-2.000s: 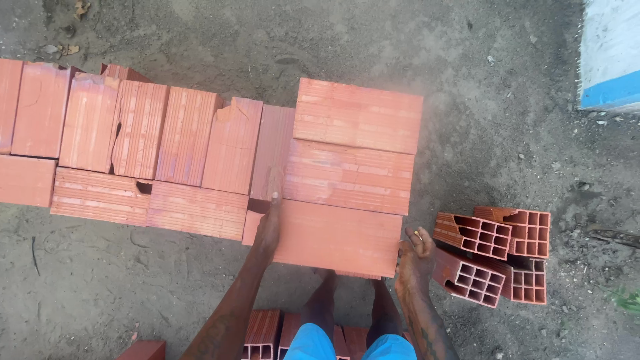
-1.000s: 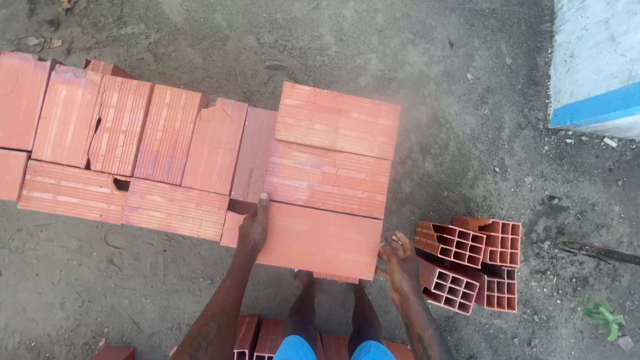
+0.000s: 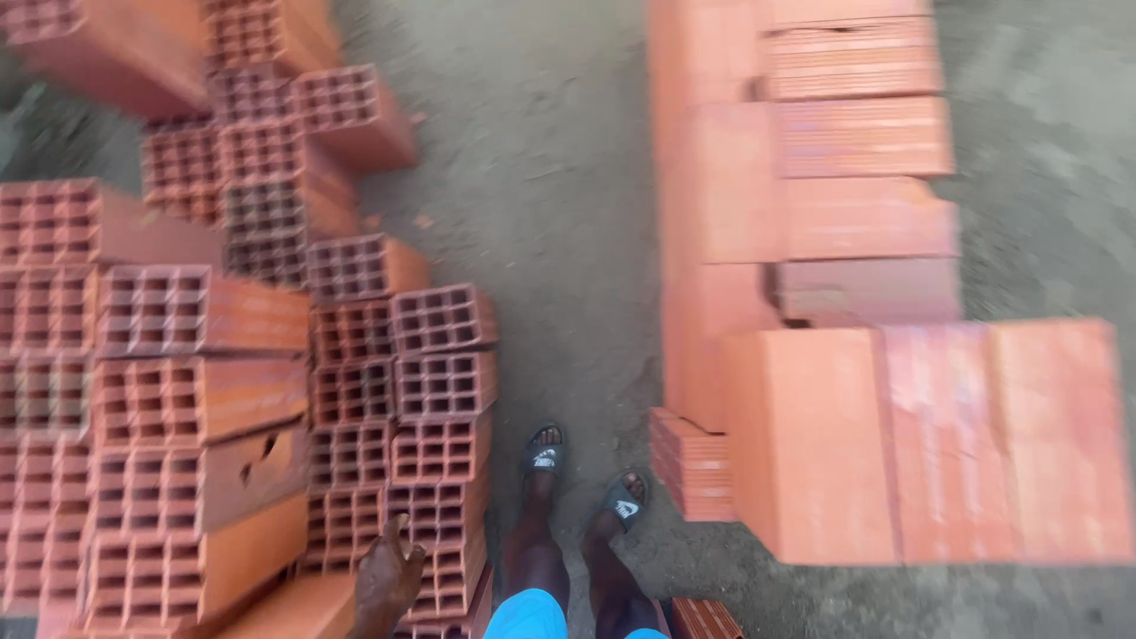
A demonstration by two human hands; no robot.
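Observation:
My left hand point(image 3: 389, 572) is at the lower left, over the stacked hollow clay bricks point(image 3: 435, 444) whose gridded ends face up to the camera. Its thumb and a finger are apart, and it holds nothing that I can see; whether it touches a brick is unclear. My right hand is out of the picture. On the right, a row of laid clay bricks point(image 3: 865, 138) runs down the view. Three bricks point(image 3: 945, 444) lie side by side at its near end, standing out past the row's right edge.
Taller stacks of hollow bricks point(image 3: 151, 399) fill the left side, some chipped. My feet in slides point(image 3: 543, 451) stand on a strip of bare ground point(image 3: 532, 177) between the stacks and the row. A ribbed brick point(image 3: 706, 619) lies at the bottom edge, near my leg.
The view has swung round strongly to the brick stacks. My left hand has left the three bricks at the row's end and is over the stacks. My right hand has gone out of view.

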